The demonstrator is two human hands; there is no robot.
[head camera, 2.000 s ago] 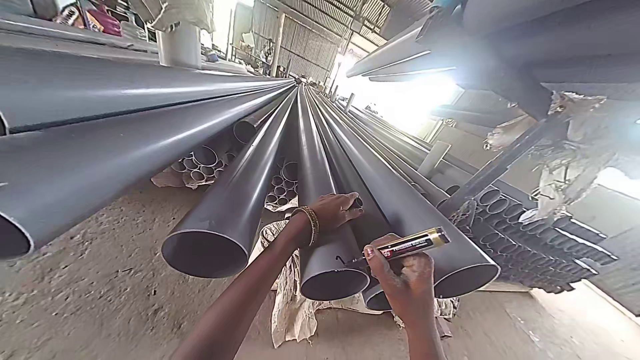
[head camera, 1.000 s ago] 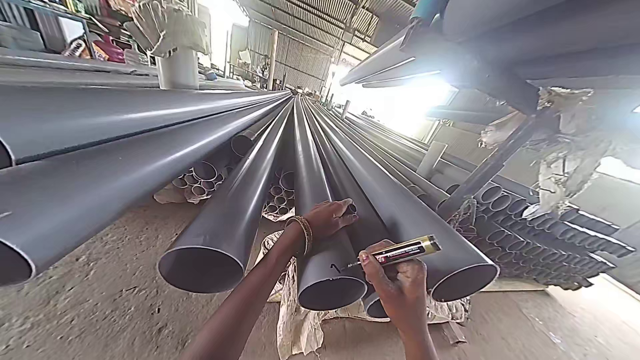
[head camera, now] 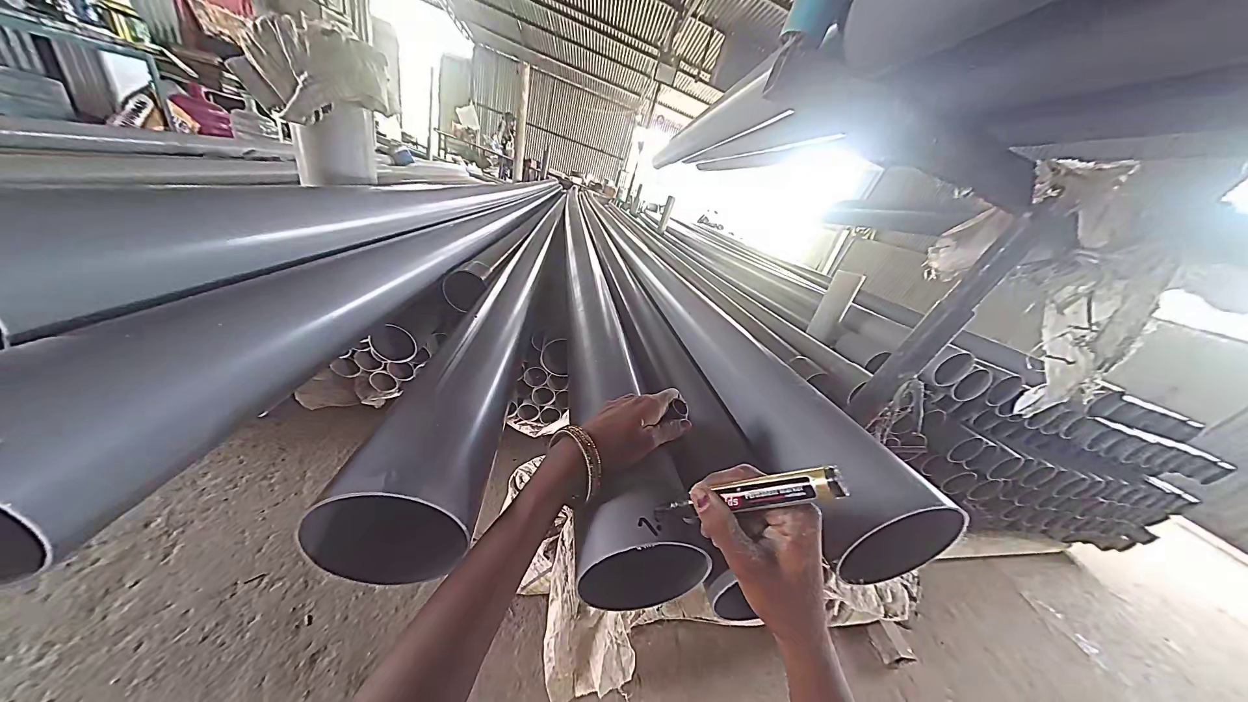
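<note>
My right hand [head camera: 765, 531] grips a gold and black permanent marker [head camera: 780, 489], its tip at the top surface of a grey plastic pipe [head camera: 604, 526] near the open end. Dark marks [head camera: 648, 526] show on the pipe just left of the tip. Resting on the same pipe farther back, my left hand [head camera: 634, 429] wears bangles at the wrist and holds a small dark round cap [head camera: 677, 409] between thumb and fingers. A second large grey pipe [head camera: 819, 439] lies to the right of my right hand, and a narrower pipe end [head camera: 731, 597] shows partly behind that hand.
More large grey pipes [head camera: 409, 468] run away from me on the left. Bundles of smaller pipes [head camera: 375, 366] lie underneath, and stacked pipes [head camera: 1024, 458] fill the right side. Sacking [head camera: 585, 634] hangs below the marked pipe. A slanted metal post [head camera: 946, 312] stands at right.
The marker tip has moved slightly right along the pipe end, and the dark mark has grown from a short stroke. My left hand stays on the pipe with the cap.
</note>
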